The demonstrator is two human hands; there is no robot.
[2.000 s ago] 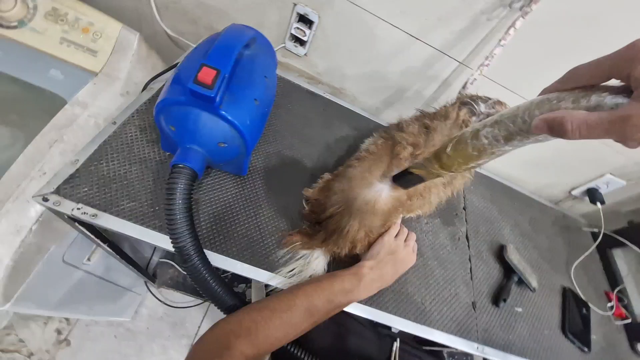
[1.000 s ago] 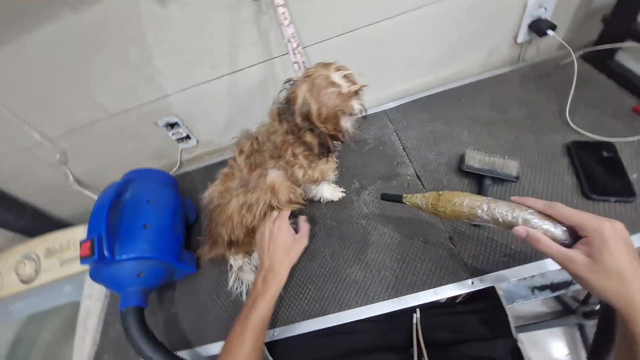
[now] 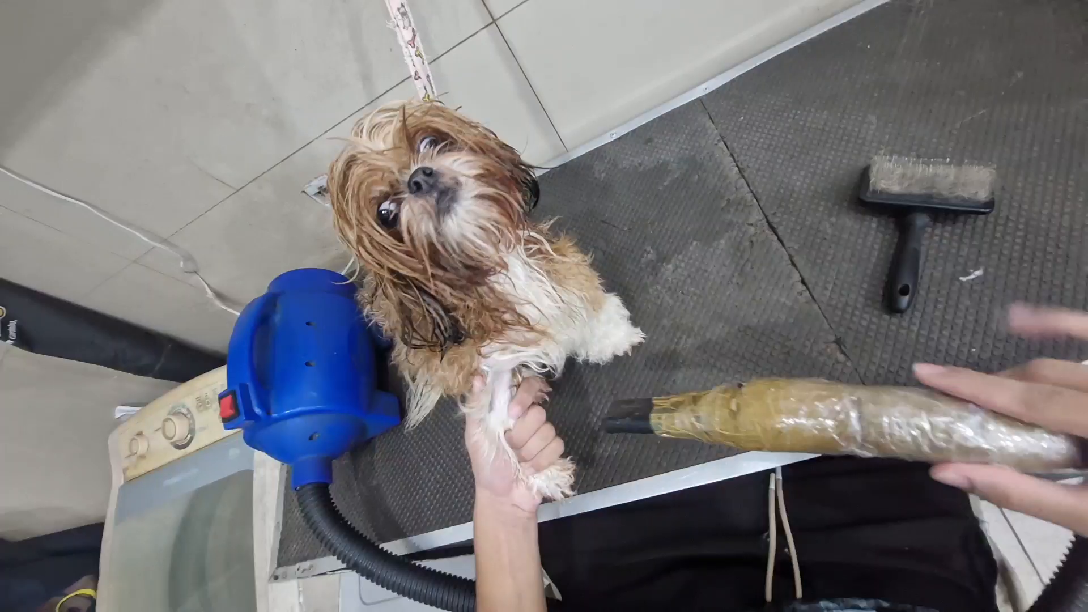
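A brown and white long-haired dog [image 3: 442, 246] with damp-looking fur sits on the black rubber-topped table and looks up. My left hand [image 3: 514, 438] is closed around one of its white front legs, the paw hanging over my wrist. At the right, my right hand [image 3: 1011, 408] has its fingers around the tape-wrapped dryer nozzle [image 3: 790, 416], whose black tip points left towards the dog. The blue pet dryer [image 3: 310, 365] stands behind the dog at the left, with a black corrugated hose [image 3: 365, 544] leaving its bottom end.
A slicker brush [image 3: 926, 183] lies bristles up on the table at the right. A tiled wall [image 3: 272, 110] runs behind the table. At lower left is a machine with a cream control panel [image 3: 170, 425]. The table's metal edge [image 3: 671, 493] runs along my side.
The dog has turned from side-on to face me. My left hand has gone from its flank to a front leg. Two seconds ago the nozzle was against its fur; now it is away from the dog.
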